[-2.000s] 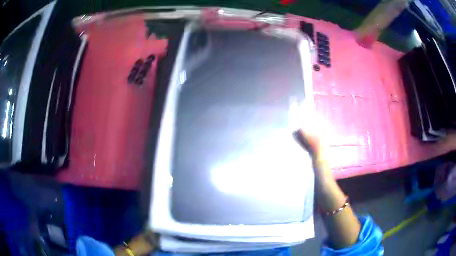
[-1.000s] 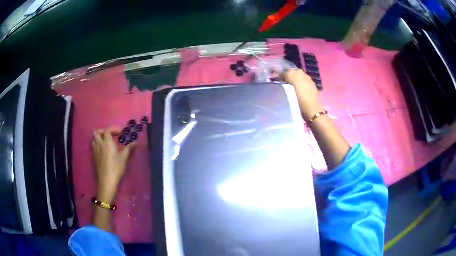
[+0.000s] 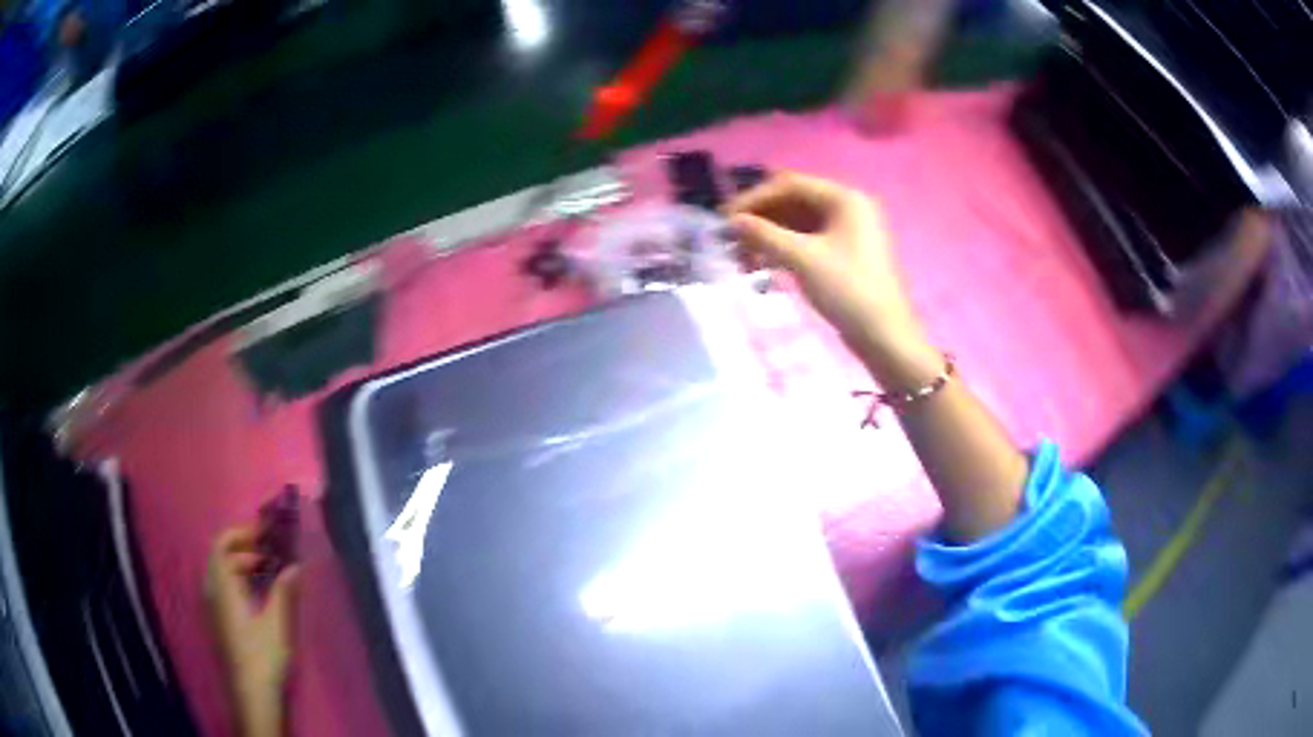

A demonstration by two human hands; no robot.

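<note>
A dark grey, glossy tablet cover (image 3: 576,475) lies before me, with strong glare and a pale border, on a dark sheet. My left hand (image 3: 259,593) is at the lower left, its fingertips at a cluster of small black lens discs (image 3: 278,526); blur hides whether it grips any. My right hand (image 3: 806,238) is above the cover's far right corner, thumb and forefinger brought together. Whether a disc is between them cannot be told. Beside its fingertips lies a blurred clear bag or tub (image 3: 655,256) with dark discs in it.
Rows of black parts (image 3: 694,179) lie beyond the bag on the pink mat (image 3: 950,231). Stacks of covers stand at left (image 3: 87,576) and right (image 3: 1109,187). A red object (image 3: 626,89) hangs over the far side. Another person's hand (image 3: 1224,267) is at the right stack.
The view has turned, so the bench appears tilted. My right hand has drawn back slightly from over the bag to its right side. My left hand remains at the disc cluster.
</note>
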